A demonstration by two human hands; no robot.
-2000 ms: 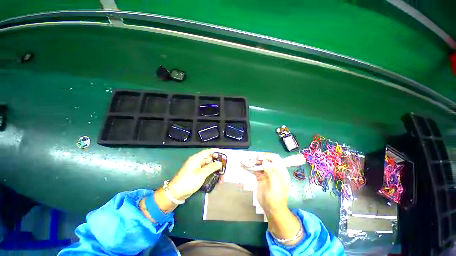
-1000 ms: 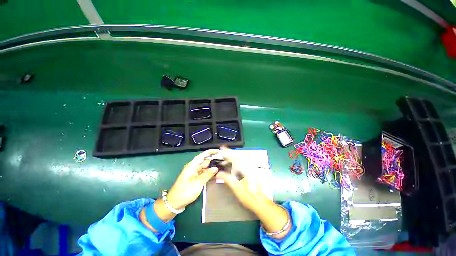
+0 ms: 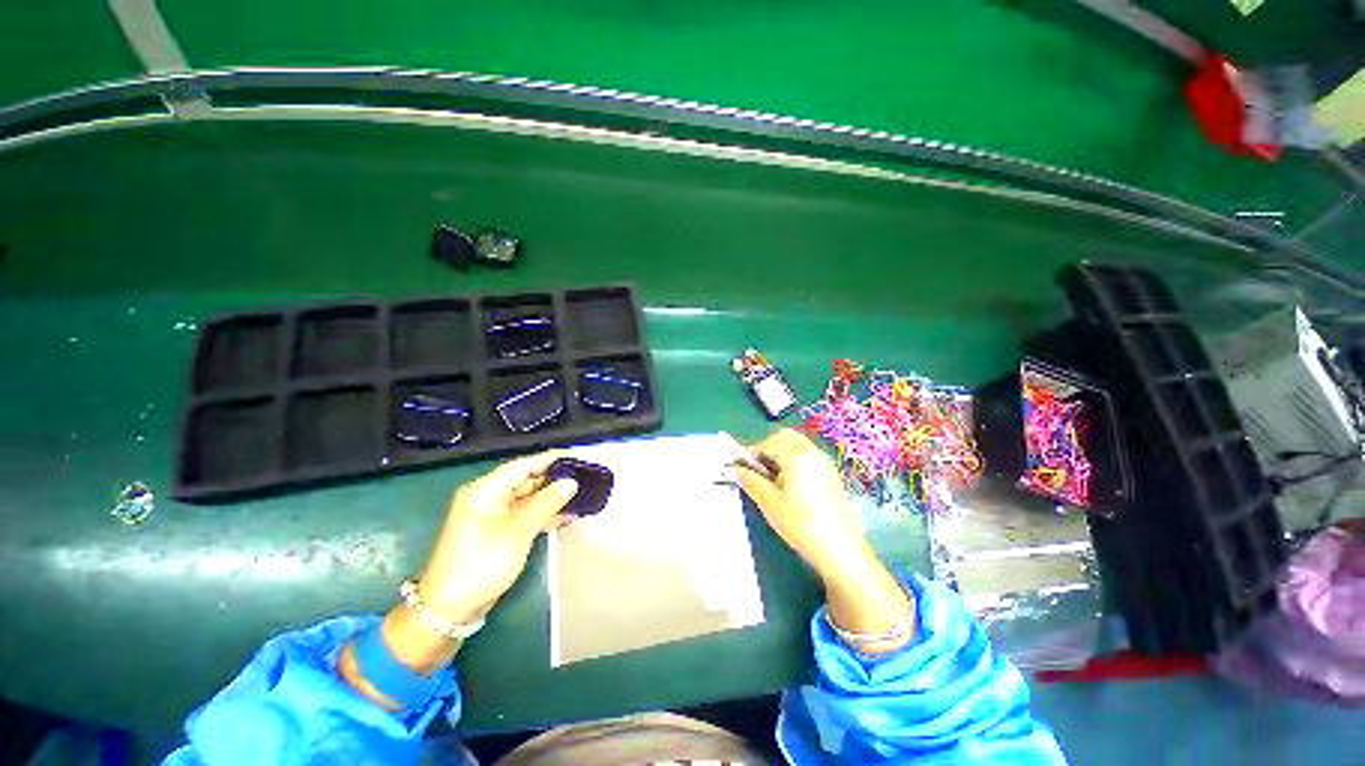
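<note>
My left hand (image 3: 488,536) holds a small black rounded unit (image 3: 581,486) between thumb and fingers, above the left edge of the sheet. My right hand (image 3: 808,501) pinches a slim tool (image 3: 753,467), its tip near the sheet's upper right corner. The white and grey-beige sheet (image 3: 651,576) lies flat on the green bench between the hands. Behind it, the black foam tray (image 3: 367,470) has two rows of pockets; several dark glossy units (image 3: 530,403) with bright rims sit in its right part.
An open unit (image 3: 767,385) lies right of the tray. Beyond it are a coloured wire pile (image 3: 895,436), a clear bag (image 3: 1018,576), a dark parts box (image 3: 1057,437) and spare foam trays (image 3: 1190,434). Black pieces (image 3: 476,247) lie behind the tray. A round item (image 3: 133,501) is at left.
The view has shifted right. My right hand has moved away from my left hand to the sheet's right side with the slim tool. The black unit now shows its flat dark face.
</note>
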